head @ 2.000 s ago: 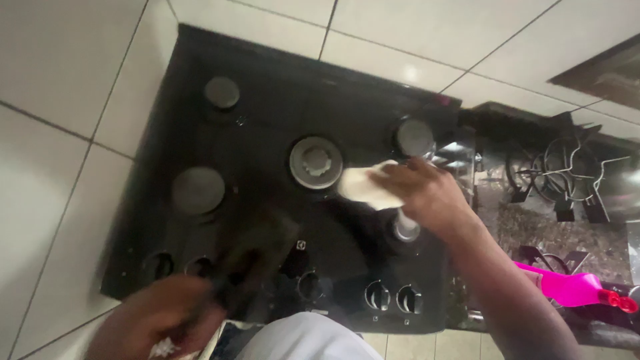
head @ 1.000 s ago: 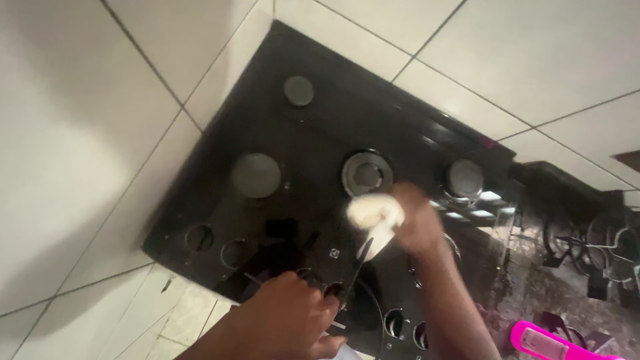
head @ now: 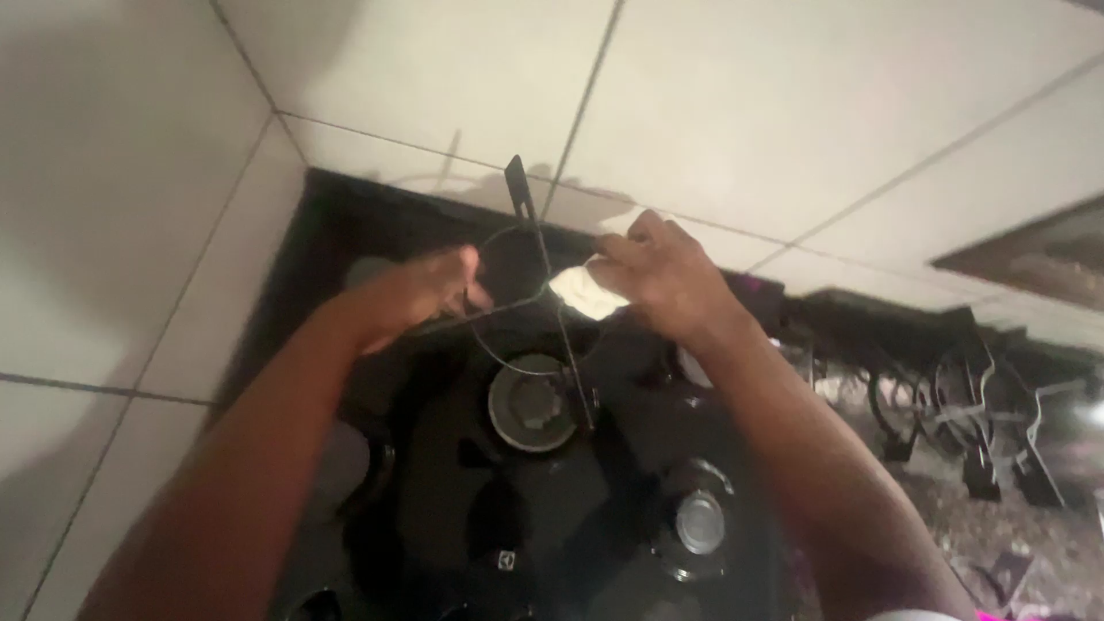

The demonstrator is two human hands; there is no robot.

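A round metal pan support point(head: 565, 336) with crossed bars and flat feet is held up over the black glass cooktop point(head: 431, 526). My left hand point(head: 431, 293) grips its left side, fingers blurred. On its right side, my right hand point(head: 660, 267) has a pale cloth point(head: 589, 291) pinched in its fingers, against the support. Below the support lies the central burner point(head: 535, 403); a smaller burner point(head: 700, 523) is nearer on the right. My left forearm partly hides the left burners.
White tiled walls point(head: 414, 69) rise close behind and to the left. More pan supports point(head: 975, 414) stand on the speckled stone counter point(head: 975, 526) at the right. A bright pink object shows at the bottom right edge.
Both hands have moved toward the back of the cooktop, with the pan support now raised between them. The cloth was over the cooktop beside the central burner before. The view has shifted.
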